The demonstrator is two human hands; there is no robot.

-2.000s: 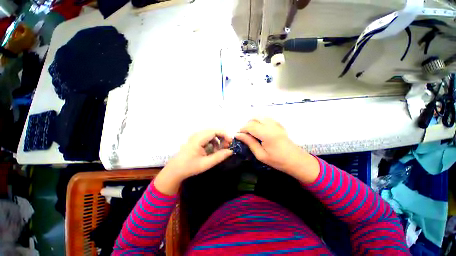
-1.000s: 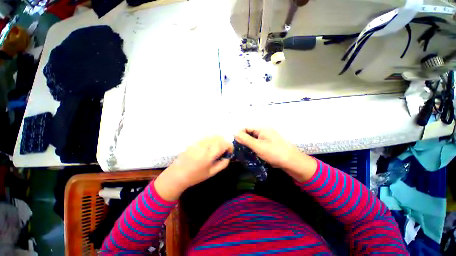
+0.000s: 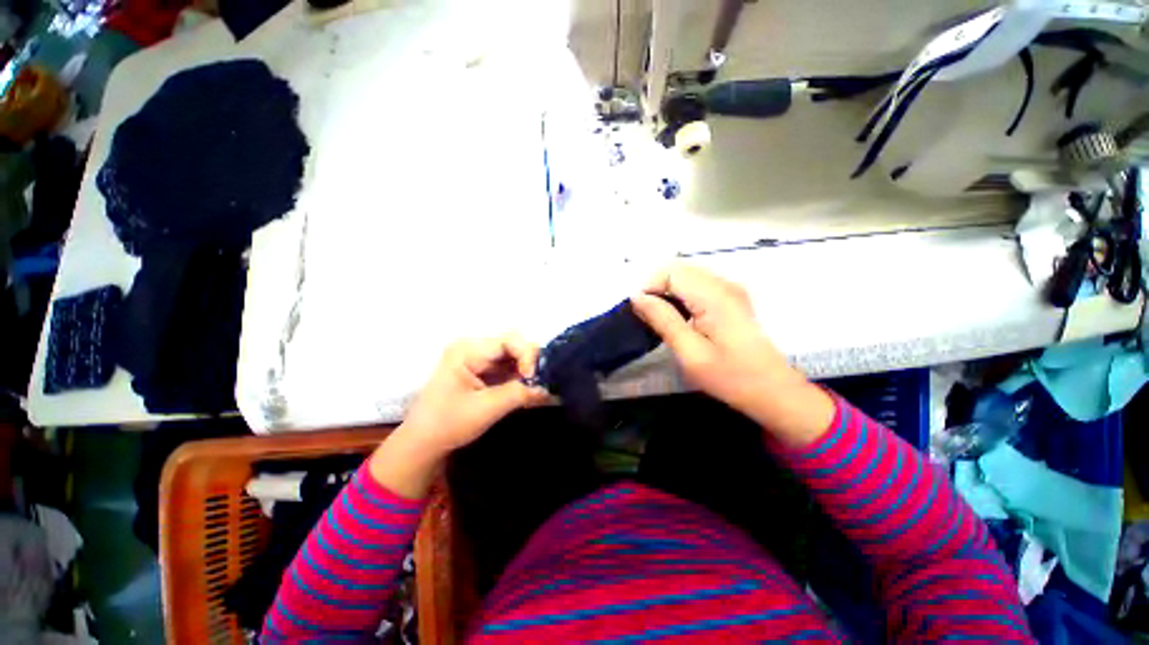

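Observation:
A dark navy-black pocket piece [image 3: 602, 347] is stretched between my hands at the table's front edge. Its left end shows a flecked face, the rest looks plain, and a small part hangs down. My left hand [image 3: 475, 388] pinches its left end between thumb and fingers. My right hand [image 3: 706, 330] grips its upper right end, thumb on top. My fingers hide both ends.
The sewing machine's presser foot area [image 3: 617, 107] is beyond my hands. A round dark pile [image 3: 208, 151], dark folded pieces [image 3: 189, 328] and a patterned finished piece [image 3: 83, 338] lie left. An orange basket [image 3: 284, 450] is below the table.
My hands have moved apart, the right one up and to the right. The piece was bunched between my fingers and is now drawn out longer, showing more plain dark cloth.

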